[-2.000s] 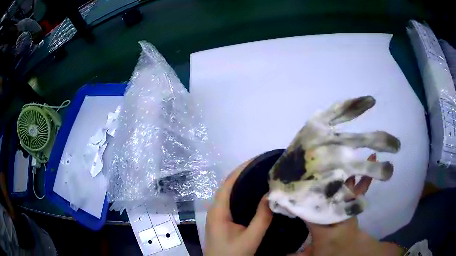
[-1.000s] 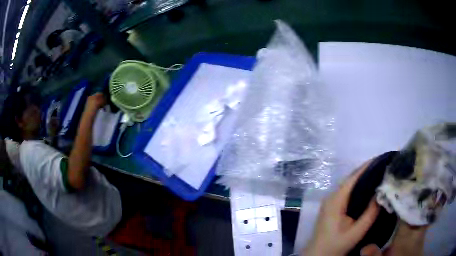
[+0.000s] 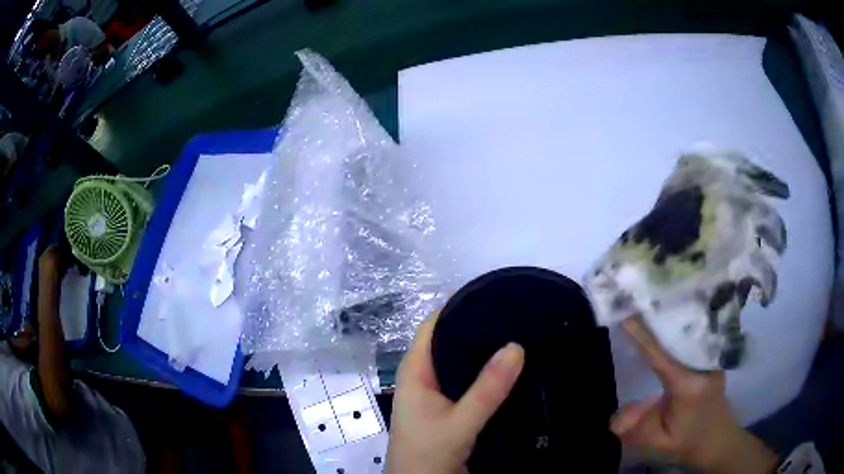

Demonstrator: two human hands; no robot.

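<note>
A black oval plastic housing (image 3: 564, 380) is in front of me over the near edge of the white sheet. My left hand (image 3: 435, 412) holds it by its left side, with the thumb across its face. My right hand (image 3: 685, 403) is at lower right and holds a stained off-white cloth (image 3: 708, 245) with finger-like ends, like a glove, by its lower left part. The cloth is up and to the right of the housing and partly hides the right fingers. Fingertips of my right hand are by the housing's right edge.
A white sheet (image 3: 574, 139) covers the green bench. Left of it lie clear bubble wrap (image 3: 315, 222) and a sticker sheet (image 3: 333, 417). Farther left are a blue tray (image 3: 139, 296) with white scraps and a green fan (image 3: 100, 225). A person's arm (image 3: 51, 333) is at far left.
The view swung left and back. The housing now shows more of its face. The cloth went from spread, to bunched against the housing, to raised up and right of it.
</note>
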